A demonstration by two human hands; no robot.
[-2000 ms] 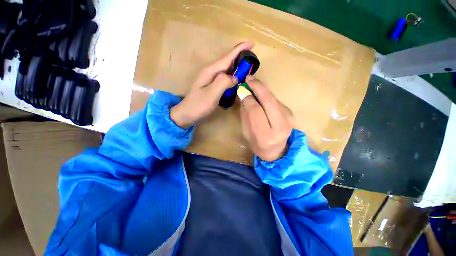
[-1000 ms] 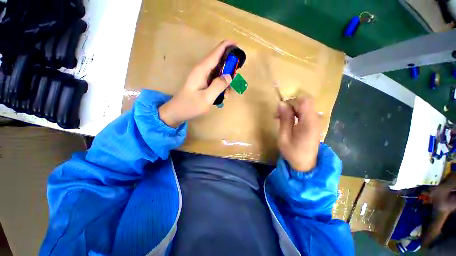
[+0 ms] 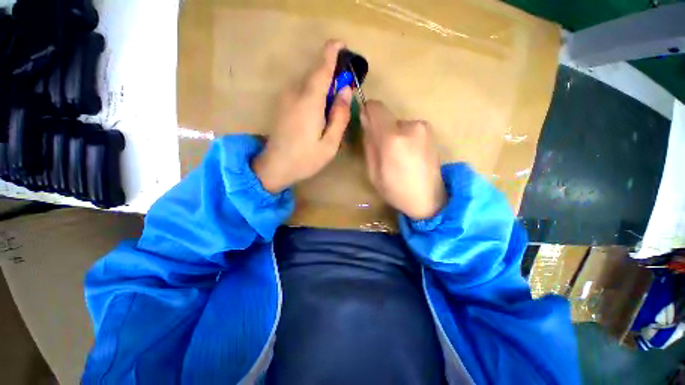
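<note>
My left hand (image 3: 304, 131) holds a black plastic housing (image 3: 354, 62) above the cardboard mat, tilted, with its open side showing. A bright blue battery cell (image 3: 344, 80) lies in the housing, with my left thumb against it. A bit of green circuit board (image 3: 354, 113) shows dimly between my hands. My right hand (image 3: 398, 154) grips a slim thin tool (image 3: 360, 92), and the tool's far end reaches into the housing beside the cell. My right fingertips are close to the housing's right side. The lead wires cannot be made out.
The taped cardboard mat (image 3: 451, 83) lies under my hands. Black housings (image 3: 67, 162) stand in rows on a white sheet (image 3: 139, 98) at left. A grey metal bar (image 3: 623, 37) crosses the upper right, above a dark green mat (image 3: 593, 162). A brown carton (image 3: 60, 278) is at lower left.
My right hand has come back from the right to the housing, now with the slim tool inside it. The green board is more hidden. The blue cells on the belt are out of view.
</note>
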